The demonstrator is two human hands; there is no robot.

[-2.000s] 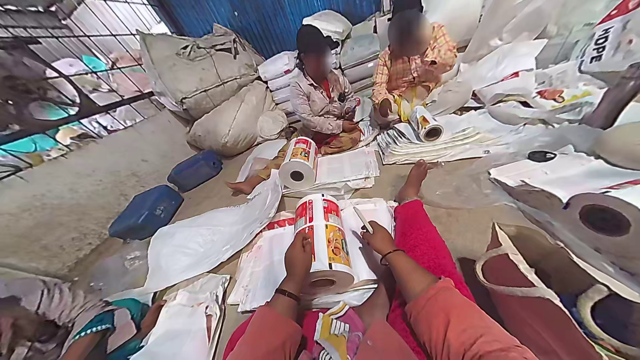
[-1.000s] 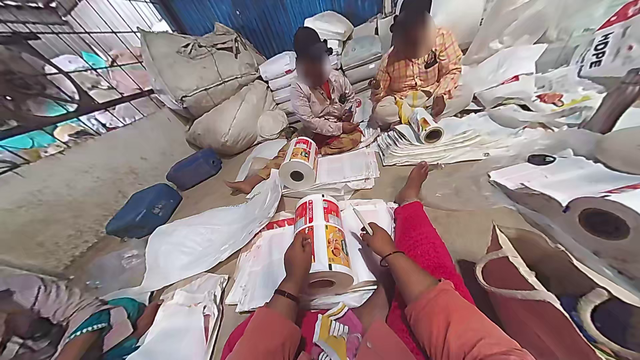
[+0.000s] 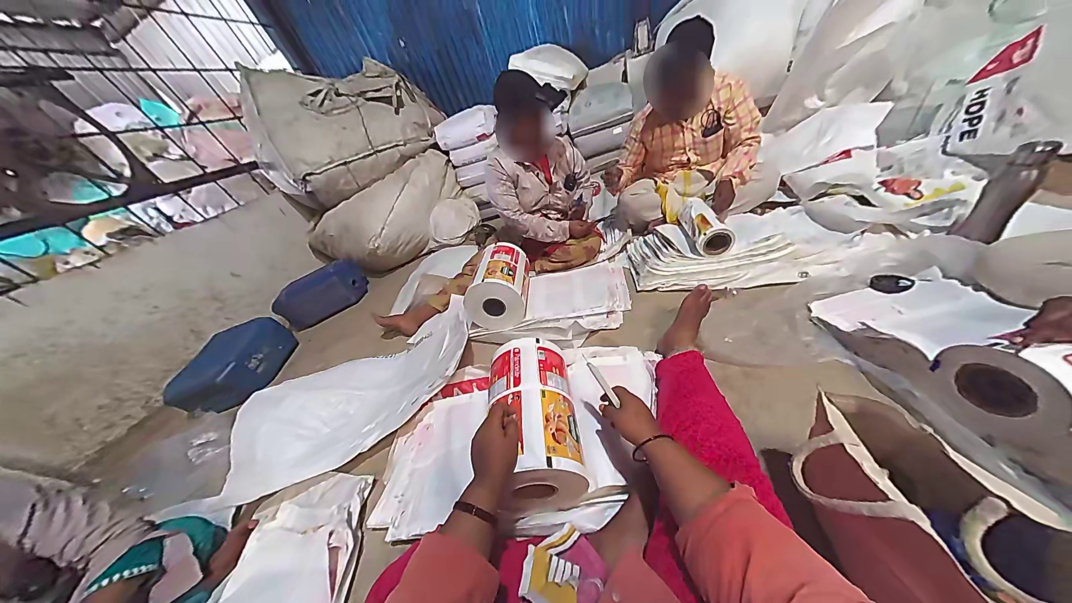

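A roll of printed plastic film (image 3: 544,410), red, white and yellow, lies on a stack of white woven sheets (image 3: 431,461) between my legs. My left hand (image 3: 496,444) rests at the roll's left side, fingers curled; whether it grips the film cannot be told. My right hand (image 3: 628,416) holds a slim white stick-like tool (image 3: 601,383), its tip pointing up and left, just right of the roll. A small yellow and pink printed piece (image 3: 557,569) lies in my lap.
Two people sit ahead, with printed rolls (image 3: 500,285) on stacked sheets near them. Blue jerrycans (image 3: 230,364) stand at left by a low wall. Another person's arm is at lower left. A large roll (image 3: 997,394) and a maroon bag (image 3: 879,502) are at right.
My right hand and the white tool have shifted slightly beside the roll. The person in the checked shirt ahead has lifted their head and moved their hands apart.
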